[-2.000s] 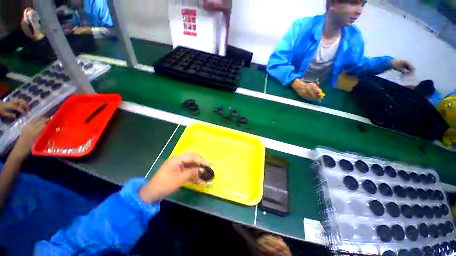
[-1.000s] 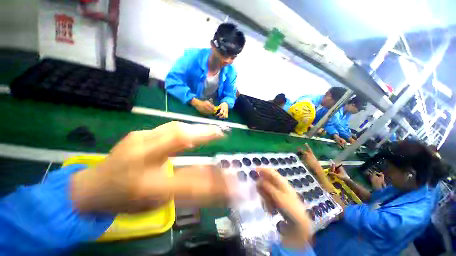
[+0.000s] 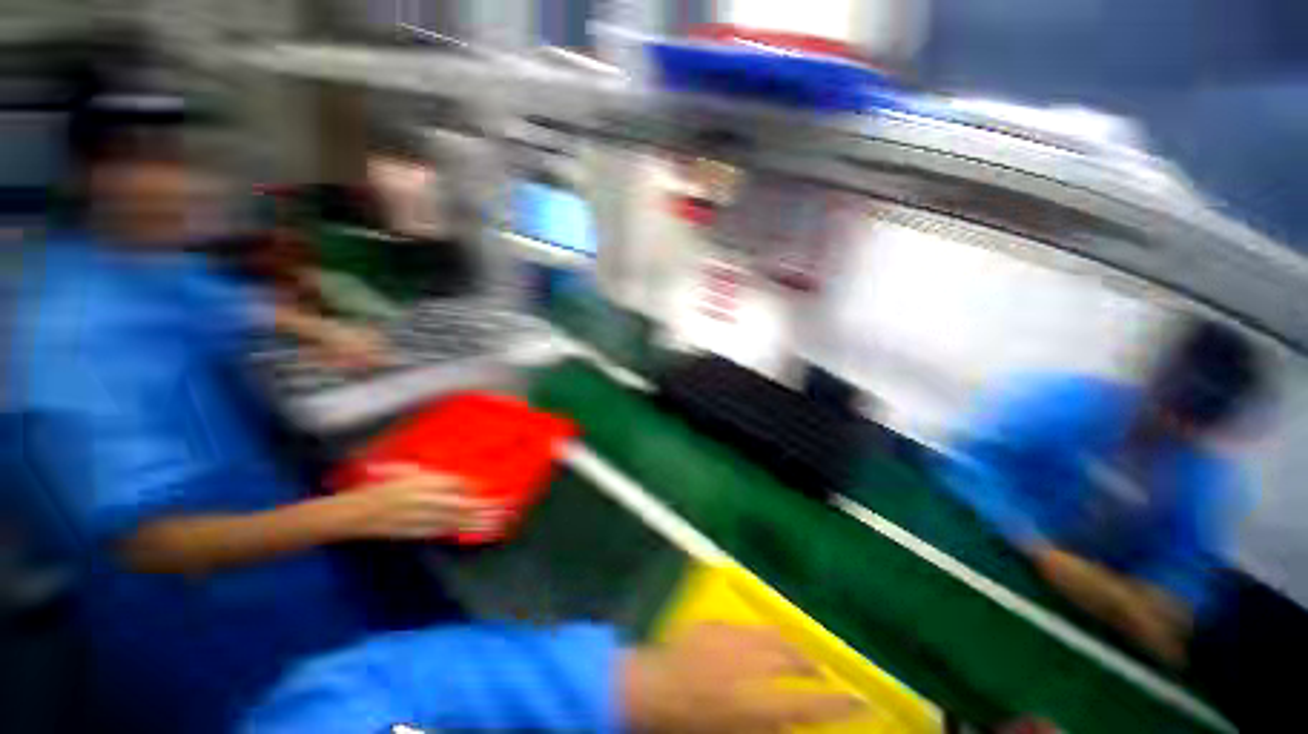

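Observation:
The picture is strongly blurred. My left hand [image 3: 739,681], in a bright blue sleeve, is at the bottom of the picture, over the yellow tray [image 3: 897,685]. Its fingers point to the right; whether it holds anything cannot be made out. The tray is cut off by the bottom edge. A small skin-coloured patch at the bottom edge, right of the tray, may be part of my right hand, but it is too cut off and blurred to tell. No black part or tweezers can be made out.
At left a person in blue has a hand at the red tray [image 3: 466,445]. A pale tray [image 3: 416,366] with dark spots lies behind it. A black gridded tray [image 3: 760,416] stands across the green belt [image 3: 703,488]. Another person in blue leans over at right.
The view has swung far to the left; the clear blister tray is out of the picture, and the red tray shows again. My left hand has drawn back from close before the camera to the yellow tray.

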